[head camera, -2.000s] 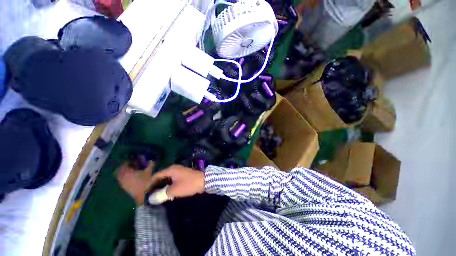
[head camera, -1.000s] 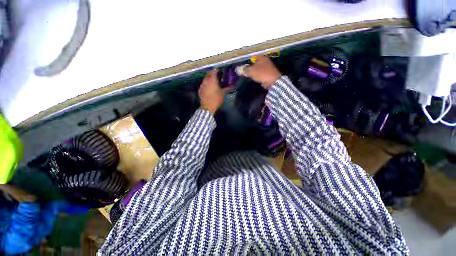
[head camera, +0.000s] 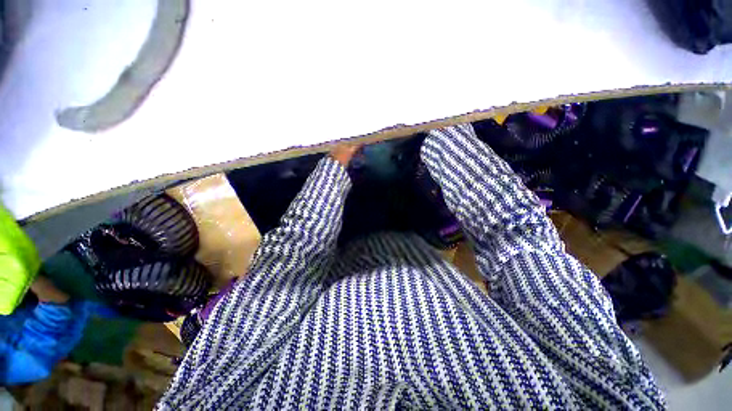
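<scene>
Only the wrist and a sliver of my left hand (head camera: 345, 152) show below the raised shelf's edge; its fingers are hidden. My right sleeve reaches the same edge further right, and my right hand is hidden behind it. Whether either hand holds anything does not show. Black fan housings with purple cells (head camera: 546, 120) lie on the bench to the right of my right sleeve. Black ribbed grilles (head camera: 163, 233) are piled at the left, beside a tan cardboard sheet (head camera: 218, 215).
The white raised shelf (head camera: 321, 68) fills the top of the view, its edge crossing over my hands. At the left are another person's lime (head camera: 14, 261) and blue clothing and part of an arm. A carton (head camera: 694, 329) and a black bundle (head camera: 640, 285) are at the lower right.
The head view has swung from the bench with the white fan to face the shelf. Both hands, seen a second ago around a purple-and-black part, are now mostly or wholly behind the shelf edge.
</scene>
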